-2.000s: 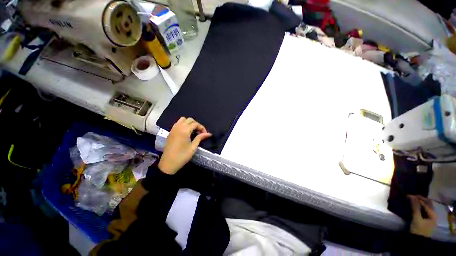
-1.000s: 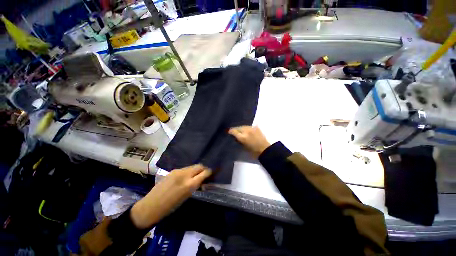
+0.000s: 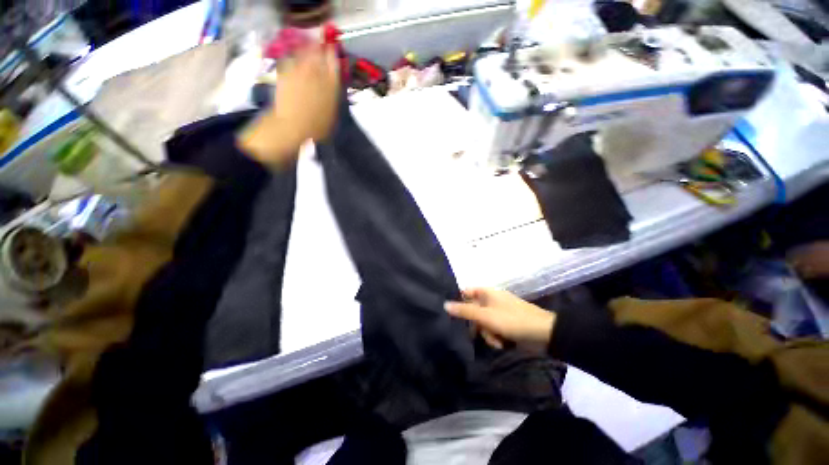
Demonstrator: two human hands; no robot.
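A long black cloth piece (image 3: 386, 218) is stretched from the back of the white table over its front edge to my lap. My left hand (image 3: 295, 100), blurred, holds its far end raised. My right hand (image 3: 500, 316) grips its near right edge with thumb and fingers. Another black cut piece (image 3: 259, 263) lies on the table to the left, partly hidden by my left sleeve. A small black stack (image 3: 582, 192) lies by the needle of the blue-striped white sewing machine (image 3: 627, 91).
Yellow-orange and green handled snips (image 3: 714, 182) lie right of the machine. Red and pale scraps (image 3: 414, 74) line the table's back. The older machine's round handwheel (image 3: 34, 257) and a green-lidded bottle (image 3: 77, 153) are at left. The table's front edge (image 3: 309, 359) carries a measuring scale.
The view has turned right. One long black piece has been lifted off the other and moved right, over the front edge. My left hand has moved to its far end, my right hand to its near end.
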